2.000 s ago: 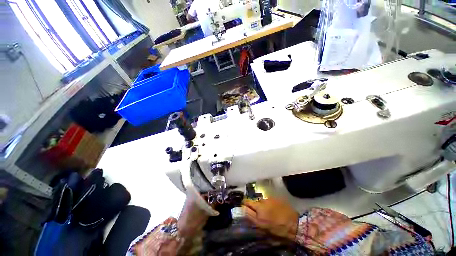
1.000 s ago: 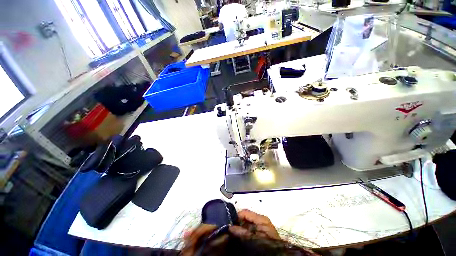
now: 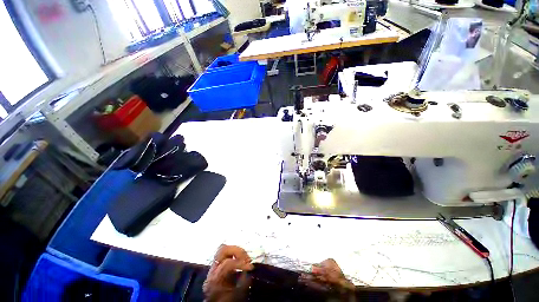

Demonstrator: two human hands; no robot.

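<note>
A dark workpiece [image 3: 276, 279] is stretched between my two hands at the front edge of the white table, cut off by the lower picture edge. My left hand [image 3: 229, 272] grips its left end, with a small pale bit at the fingertips. My right hand [image 3: 331, 275] holds its right end. The sewing machine [image 3: 378, 133] stands beyond my hands. Its lamp lights a spot on the steel bed [image 3: 354, 205], and no work lies under the needle area.
Flat black panels [image 3: 200, 196] and a pile of black pieces with pale edges [image 3: 162, 156] lie at the left. Another black piece [image 3: 383, 176] lies under the machine arm. Red-handled snips [image 3: 467, 237] lie at the right. Loose threads, black bits and blue bins [image 3: 227, 87] also show.
The workpiece has come from the needle area to the table's front edge, then lower. My hands have moved apart, with the piece now spread between them. The view has shifted.
</note>
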